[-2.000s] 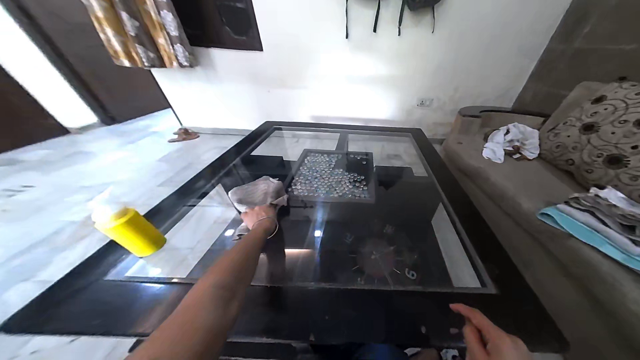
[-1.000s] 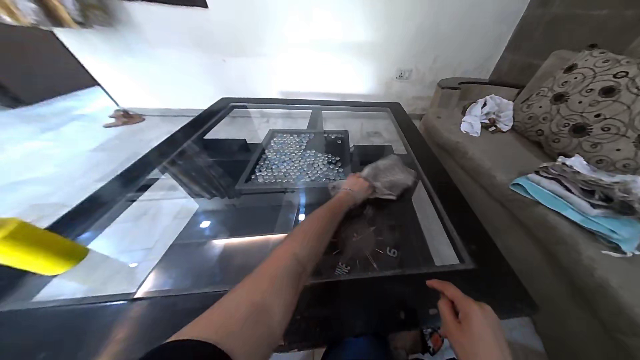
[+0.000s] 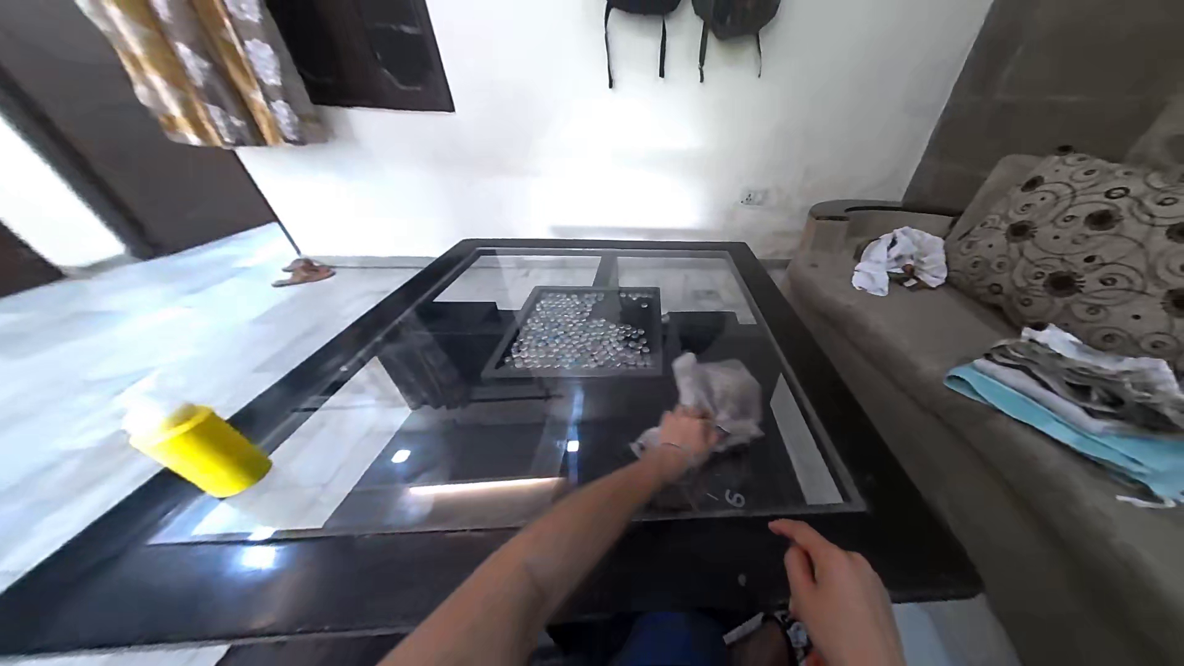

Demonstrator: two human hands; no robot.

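My left hand (image 3: 689, 433) presses a crumpled light grey cloth (image 3: 726, 393) on the glass top of a black-framed table (image 3: 592, 546), right of the middle. A thin bracelet circles that wrist. My right hand (image 3: 837, 583) hovers at the near right edge of the frame, fingers loosely bent, holding nothing. A yellow bottle with a whitish top (image 3: 217, 453) stands at the table's left side. Beyond the cloth, a dark square tray (image 3: 573, 372) of clear glass beads shows at the glass. Part of a clock face reflects just in front of my left hand.
A sofa (image 3: 888, 370) runs along the right side, bearing folded cloths (image 3: 1045, 407), a crumpled white cloth (image 3: 902, 259) and a patterned cushion (image 3: 1064, 231). Brown footwear (image 3: 303, 271) lies on the floor at the far left. Backpacks (image 3: 735, 14) hang on the far wall.
My left hand and the cloth have moved from left of the bead tray to its near right side, and most recently somewhat nearer me. My right hand stays by the near right edge.
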